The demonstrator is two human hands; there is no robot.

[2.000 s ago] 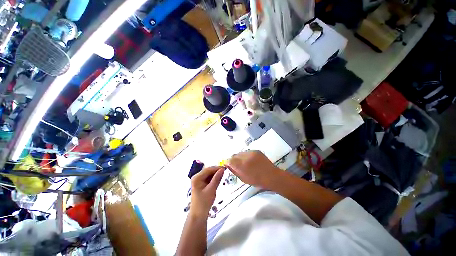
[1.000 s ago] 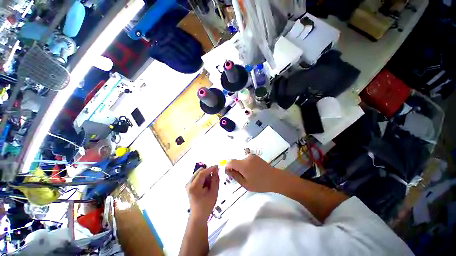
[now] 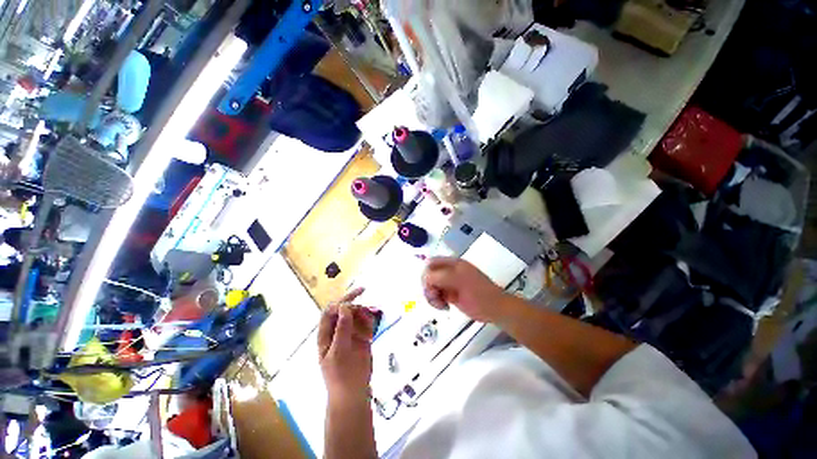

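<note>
The white sewing machine head (image 3: 452,324) lies below my hands, with small round metal parts and a small yellow spot on its top. My left hand (image 3: 345,336) is raised at the machine's left, fingers bent and index finger extended; a small dark thing with a reddish tip shows beside its fingers, and whether it is held is unclear. My right hand (image 3: 455,285) is over the machine with thumb and fingertips pinched together; any thread between them is too fine to see. A small dark cone with a pink tip (image 3: 413,235) lies just behind my right hand.
Two large grey cones (image 3: 378,195) stand on dark round bases behind the machine. A brown wooden panel (image 3: 336,242) lies at the left rear. Dark cloth (image 3: 582,134) and a black rectangular object (image 3: 565,208) lie at the right. Red-handled scissors (image 3: 573,269) are at the table's right end.
My hands have moved apart. My left hand has moved left, away from the machine top, and its index finger has extended. My right hand has moved slightly up and right. The view has shifted a little.
</note>
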